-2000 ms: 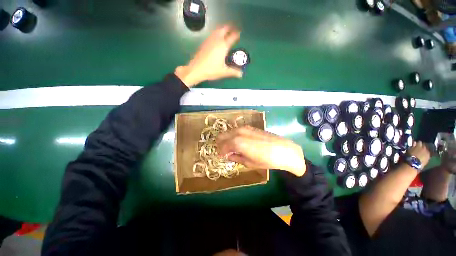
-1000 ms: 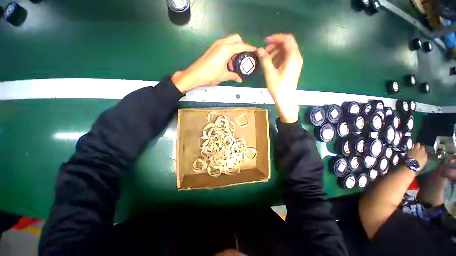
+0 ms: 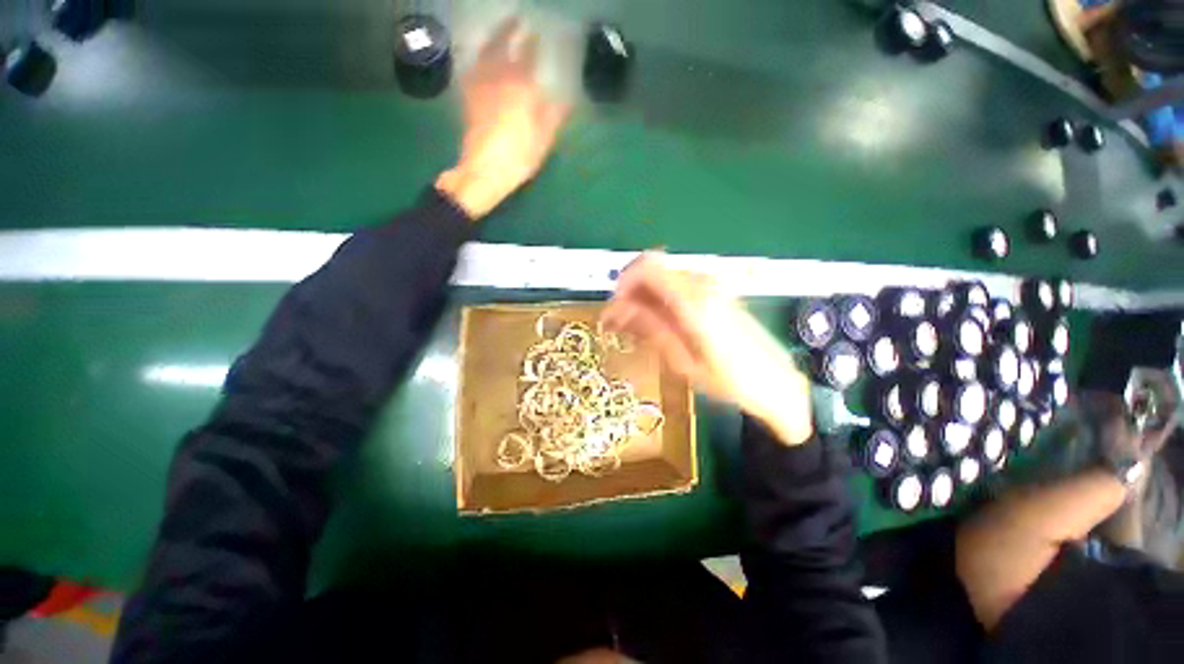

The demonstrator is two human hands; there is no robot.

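My left hand (image 3: 506, 123) is blurred over the green belt, between two black round units. One unit (image 3: 423, 55) with a pale square on its top stands left of the hand. Another black unit (image 3: 608, 61) stands to its right, apart from it. The hand shows no unit in it. My right hand (image 3: 688, 331) is blurred over the back right edge of the cardboard box (image 3: 487, 490); its fingertips are unclear. Thin cream rings (image 3: 571, 402) lie in a loose heap in the box.
A dense group of black units (image 3: 967, 376) stands at the right, beside another person's arm (image 3: 1039, 532). The white strip (image 3: 195, 253) runs between the near worktop and the green belt (image 3: 727, 169). Several loose units stand at the far right, with dark units (image 3: 31, 68) at the far left.
My left hand has let go of the unit and moved up and left. My right hand has moved back down to the box. The neighbouring person's arm has shifted right and down.
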